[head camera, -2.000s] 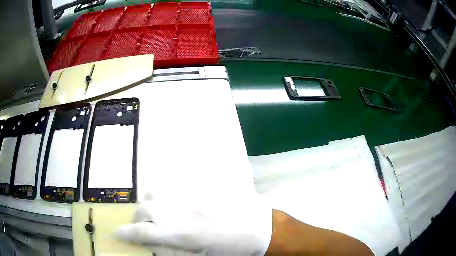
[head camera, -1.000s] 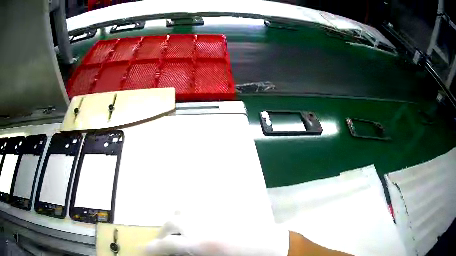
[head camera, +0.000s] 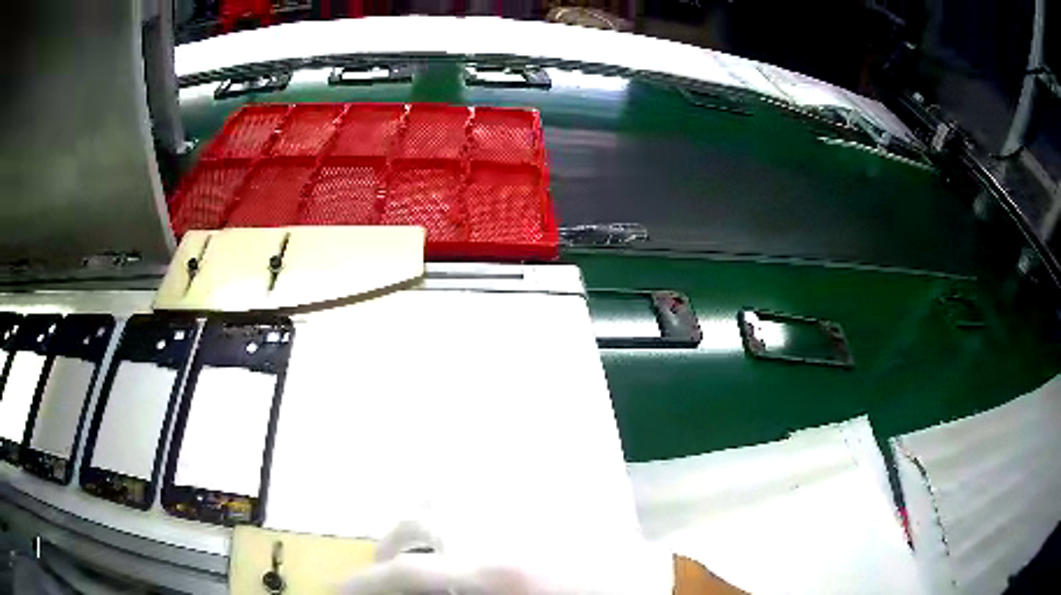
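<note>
My right hand (head camera: 448, 572), in a white glove, lies low at the near guide plate (head camera: 308, 558), cut off by the bottom edge. Its thumb and fingers look apart, with nothing visible in them; glare blurs its outline. A bit of bare forearm shows behind it. My left hand is not in view. Several black phone middle frames stand side by side on the white infeed belt at the left; the rightmost frame (head camera: 271, 407) lies left of and beyond the hand, not touching it. The far guide plate (head camera: 337, 265) lies beyond the row.
A green conveyor (head camera: 721, 407) carries a frame (head camera: 678, 320) partly hidden at the white surface's edge, and another frame (head camera: 797, 339) further right. A red perforated tray (head camera: 384, 186) lies beyond the far guide. White foam sheets (head camera: 780, 500) cover the near right. A grey machine panel stands left.
The view has tilted up, showing more beyond the red tray. The row of frames has shifted left relative to the guides. Conveyor frames have moved left. My right hand stays by the near guide plate.
</note>
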